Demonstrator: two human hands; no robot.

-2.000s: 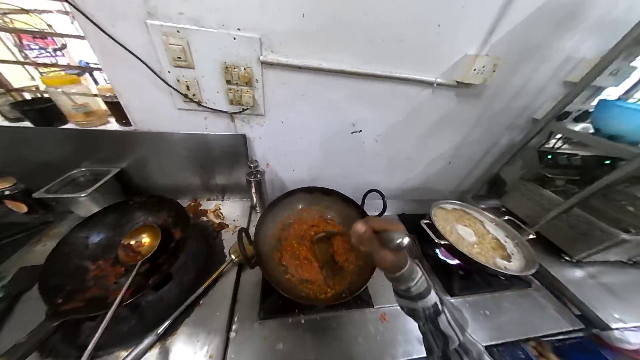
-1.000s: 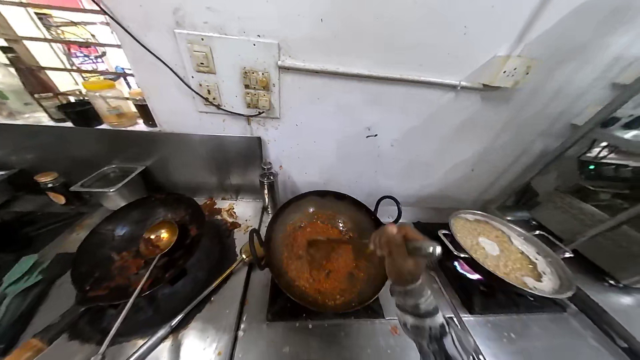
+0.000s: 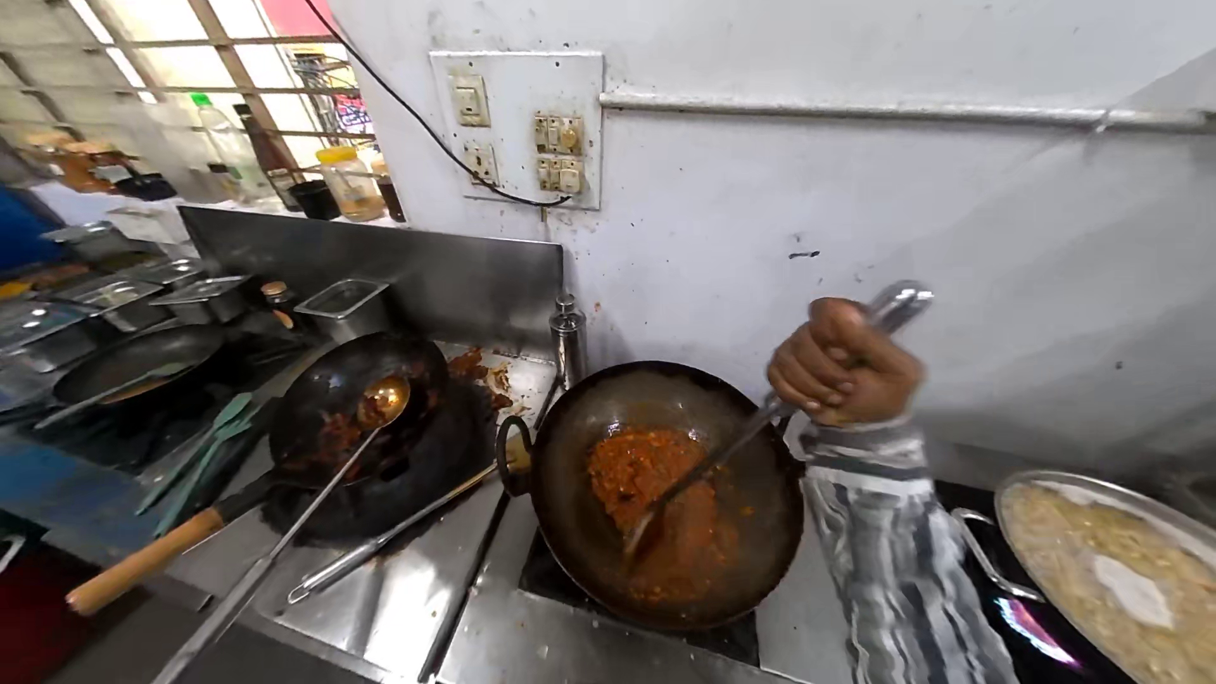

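Observation:
My right hand point(image 3: 845, 366) is closed around the handle of a metal cooking spatula point(image 3: 708, 465), above the right side of a dark iron kadai point(image 3: 760, 532). The tool slants down to the left, its lower end in the thick orange-red sauce point(image 3: 655, 475). The kadai sits on a stove, its left loop handle visible. My left hand is not in view. To the left, a wok point(image 3: 313, 389) with a wooden handle holds dark red residue and a metal ladle point(image 3: 385, 401). Another long-handled metal tool point(image 3: 399, 527) lies between the two pans.
A wide steel pan of pale food point(image 3: 1083, 570) stands at the right, beside a visible burner glow. A steel bottle point(image 3: 567, 337) stands behind the kadai. Steel containers point(image 3: 344, 299), a frying pan point(image 3: 142, 356) and green tongs point(image 3: 204, 456) are at the left. A switchboard point(image 3: 518, 128) is on the wall.
The view has swung left. The sauce now lies gathered more toward the kadai's left side, with the spatula's lower end in it. My right hand still grips the handle.

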